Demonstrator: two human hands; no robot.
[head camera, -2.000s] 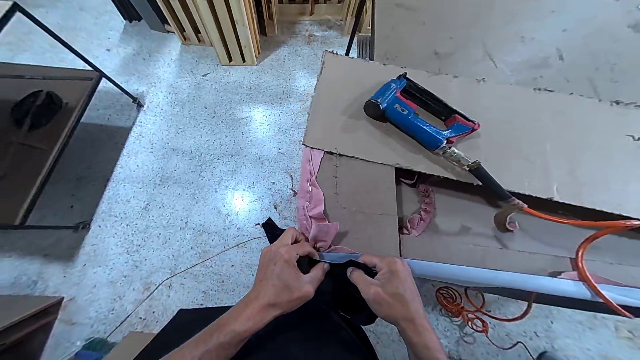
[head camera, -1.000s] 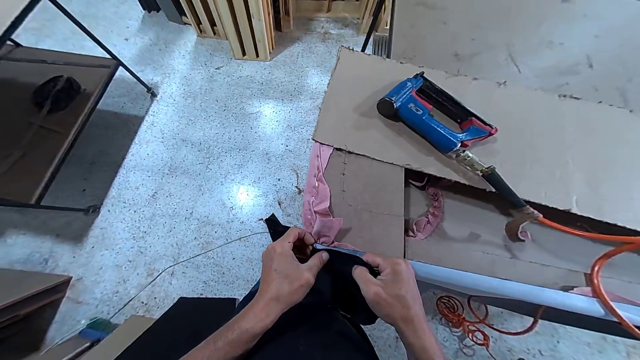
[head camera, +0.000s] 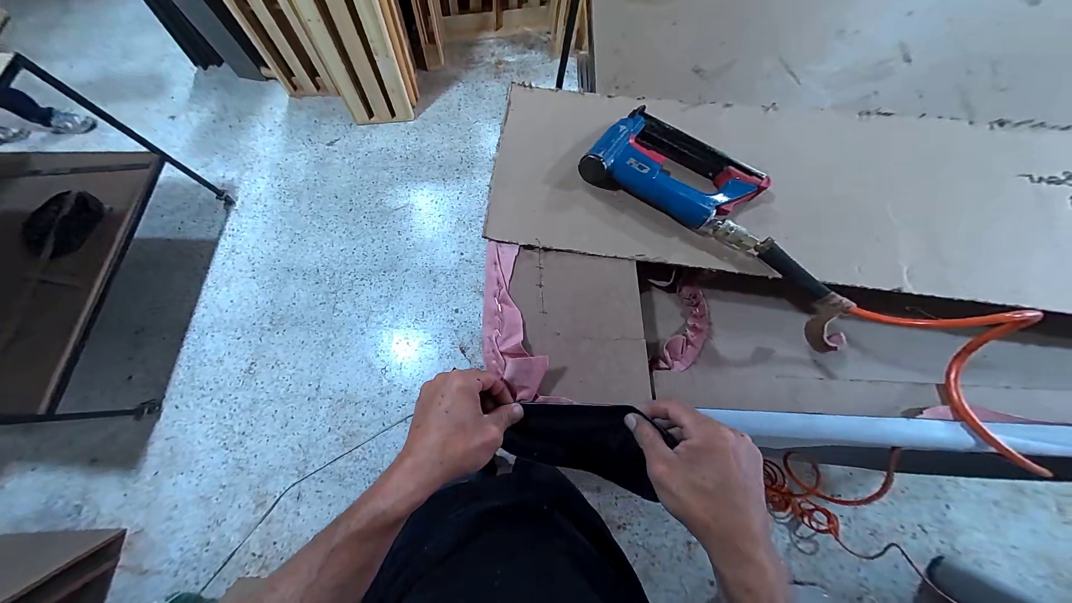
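Both hands hold a strip of black fabric (head camera: 578, 435) along the near edge of a cardboard-covered frame (head camera: 578, 327). My left hand (head camera: 461, 419) pinches its left end at the corner, beside pink fabric (head camera: 505, 327) fastened down the frame's left side. My right hand (head camera: 703, 477) grips the strip farther right, thumb on top. Beyond the hands, a blue pneumatic stapler (head camera: 670, 180) lies on a loose cardboard sheet (head camera: 837, 201), joined to an orange air hose (head camera: 930, 321). A gathered pink strip (head camera: 691, 327) shows in the frame's opening.
Slatted wooden frames (head camera: 335, 50) stand at the back. On the left is a metal-framed rack (head camera: 109, 276) holding a dark bundle (head camera: 63, 224); a person's shoe (head camera: 71, 121) shows behind it. Coiled orange hose (head camera: 808, 502) lies on the floor at right. A thin cord (head camera: 335, 459) crosses the floor at left.
The black strip now lies over the near edge between my hands, where a pale band showed before. A person's foot has come into view at the upper left.
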